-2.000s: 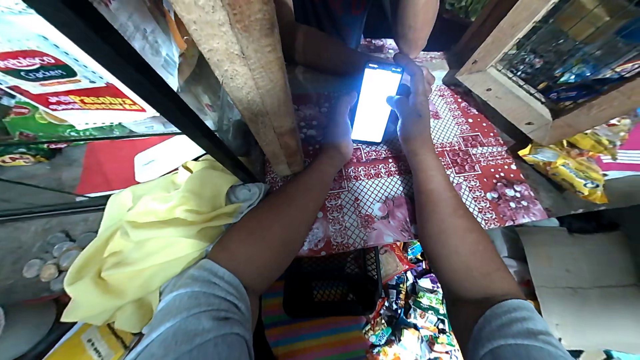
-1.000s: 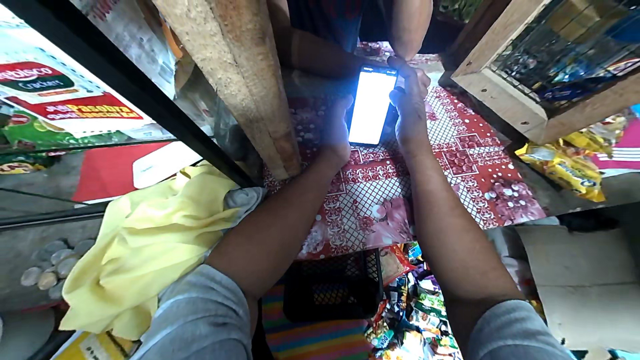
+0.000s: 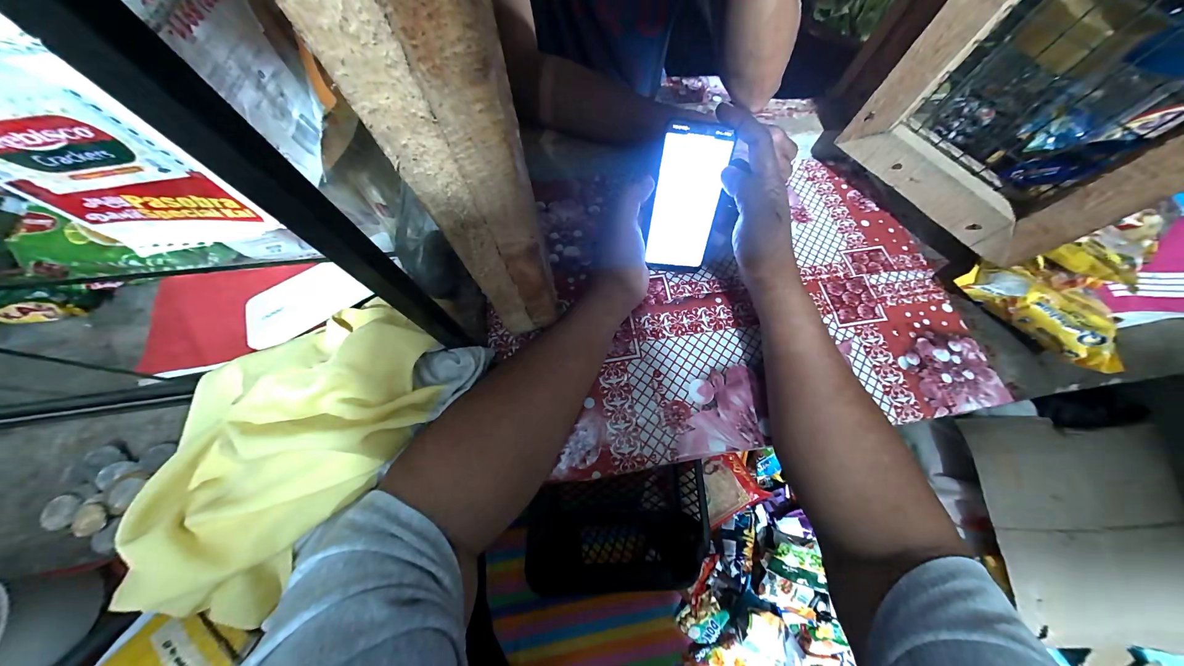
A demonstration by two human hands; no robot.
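A smartphone [image 3: 689, 199] with a bright, washed-out screen is held upright over a counter covered by a red and white patterned tablecloth [image 3: 684, 342]. My left hand [image 3: 624, 236] grips its left edge, the fingers partly lost in glare. Along the right edge, my right hand [image 3: 760, 199] holds the phone, with the thumb over or beside the screen's edge. Across the counter, another person's forearm [image 3: 592, 97] rests just behind the phone, and that person's other elbow [image 3: 754, 79] is near my right fingertips.
A wooden post [image 3: 444, 139] stands left of my left forearm, beside a yellow cloth [image 3: 287, 444] and several coins [image 3: 116, 486]. Below the counter are a black plastic basket [image 3: 615, 546] and many snack packets [image 3: 777, 583]. Right are a wood-framed mesh panel [image 3: 953, 185], yellow packets [image 3: 1054, 314] and cardboard [image 3: 1082, 527].
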